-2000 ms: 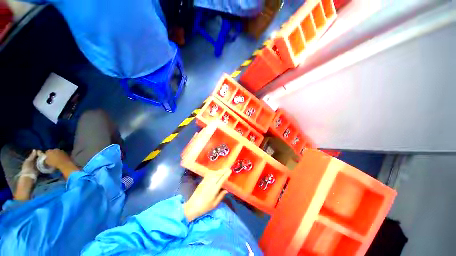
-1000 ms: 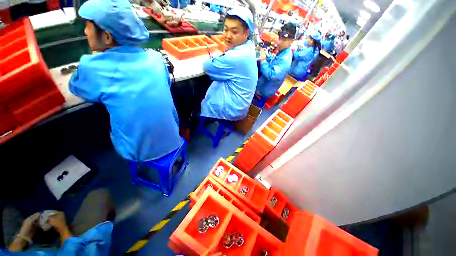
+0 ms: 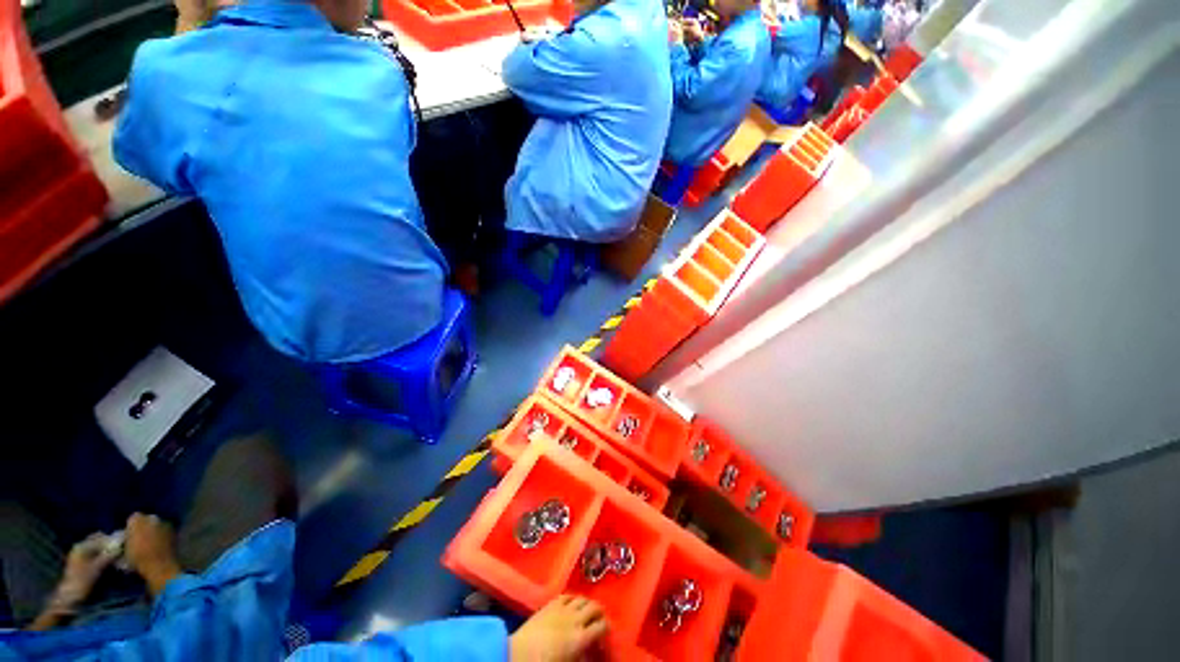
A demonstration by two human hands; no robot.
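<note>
A red filled parts tray lies at the bottom centre, with small shiny metal parts in its pockets. My left hand reaches in from the lower left in a blue sleeve; its fingers are bent over the tray's near edge, and the bottom of the picture cuts the hand off. More filled trays lie just beyond it. A red tray with an empty-looking pocket stands at the lower right, cut off by the edge. My right hand is not in view.
Workers in blue smocks sit on blue stools along the bench. Another person's hands are at the left. Tray stacks stand by the pale partition. Yellow-black tape and a brown carton are on the floor.
The view first tilted up towards the bench, then partly down again. My left hand, on the tray two seconds ago and hardly visible one second ago, shows again at the tray's near edge.
</note>
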